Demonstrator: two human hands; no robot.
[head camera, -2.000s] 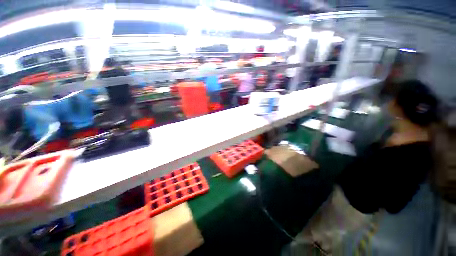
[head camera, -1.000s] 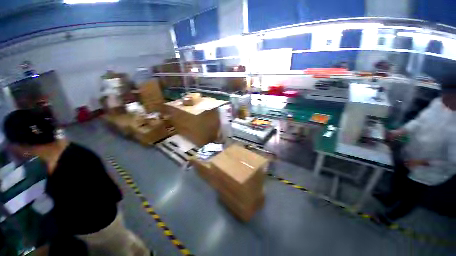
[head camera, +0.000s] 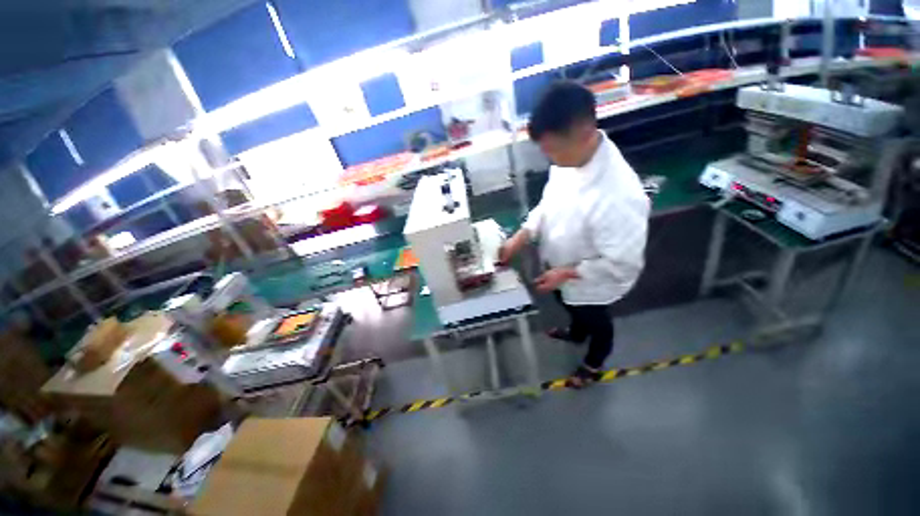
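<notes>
Neither of my hands is in the picture. Nearest in front of me, at the bottom left, stands a brown carton (head camera: 264, 469). Beyond it is a flat-bed machine (head camera: 277, 348) with a low white base and an orange plate. In the middle a white box-shaped press machine (head camera: 439, 247) stands on a green-topped metal table. A person in a white top (head camera: 597, 217) stands at its right side, with one hand close to the machine's front opening. The picture is blurred, so small parts cannot be told.
A second flat-bed machine (head camera: 807, 171) stands on a metal table at the right. Yellow-black tape (head camera: 525, 391) crosses the grey floor (head camera: 605, 454). Orange-red trays (head camera: 378, 168) lie on the raised shelf behind. More cartons (head camera: 121, 363) stand at the left.
The view has swung right, from the green bench to the machines. The person in black has left the picture. The person in white now shows near the middle, beside the press machine.
</notes>
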